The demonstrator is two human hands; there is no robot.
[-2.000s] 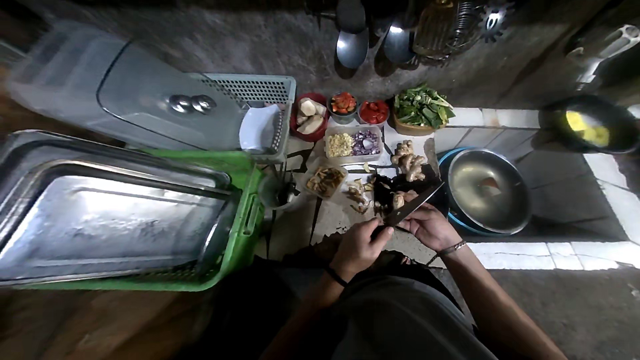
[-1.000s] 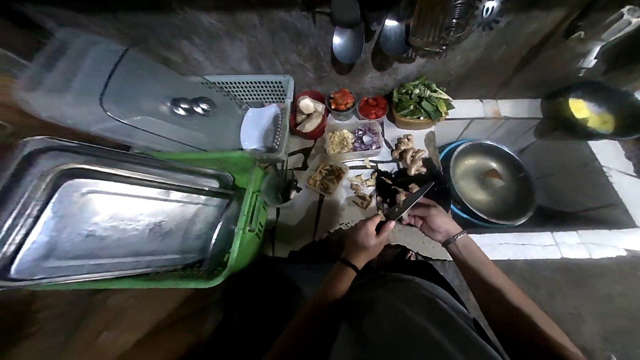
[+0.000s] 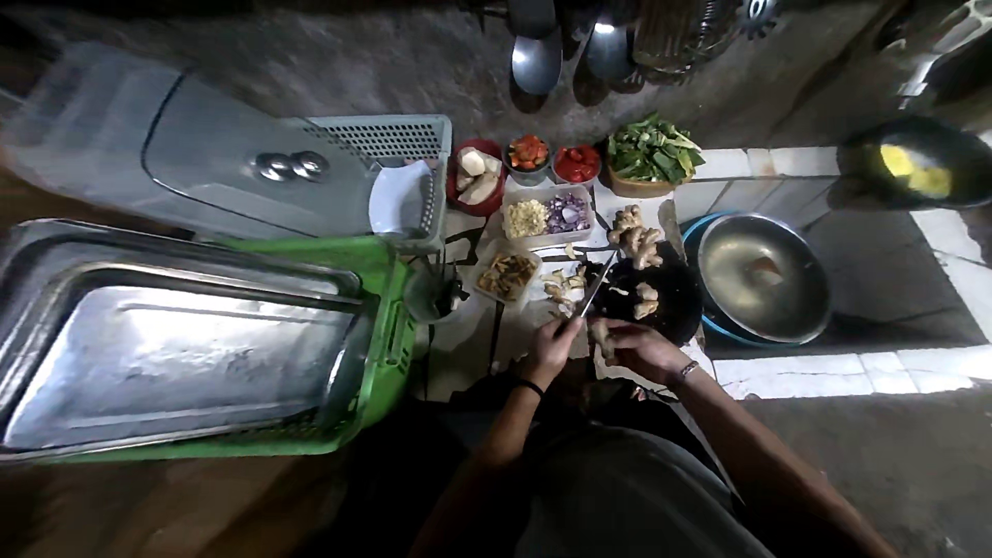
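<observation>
My left hand [image 3: 556, 346] grips the handle of a kitchen knife [image 3: 597, 287], its blade pointing up and away from me. Just right of it, my right hand [image 3: 642, 350] holds a piece of ginger root [image 3: 602, 336]. Both hands are at the near edge of a round black board or plate [image 3: 676, 298], on which a smaller ginger piece [image 3: 645, 301] lies. A larger knobby ginger root [image 3: 635, 236] rests at the board's far edge. Peelings [image 3: 563, 285] lie on the tiles to the left, beside a small container of brownish strips [image 3: 508, 277].
Behind stand a container of chopped garlic and red onion [image 3: 547, 216], bowls of red vegetables [image 3: 576, 164] and a basket of greens [image 3: 653, 158]. A metal bowl of water [image 3: 763, 279] is at right, over the sink basin. Metal trays [image 3: 194, 356] in a green crate [image 3: 397, 341] fill the left.
The knife blade has swung from pointing up and right, across the ginger, to a steeper angle left of it. My hands are a little farther apart.
</observation>
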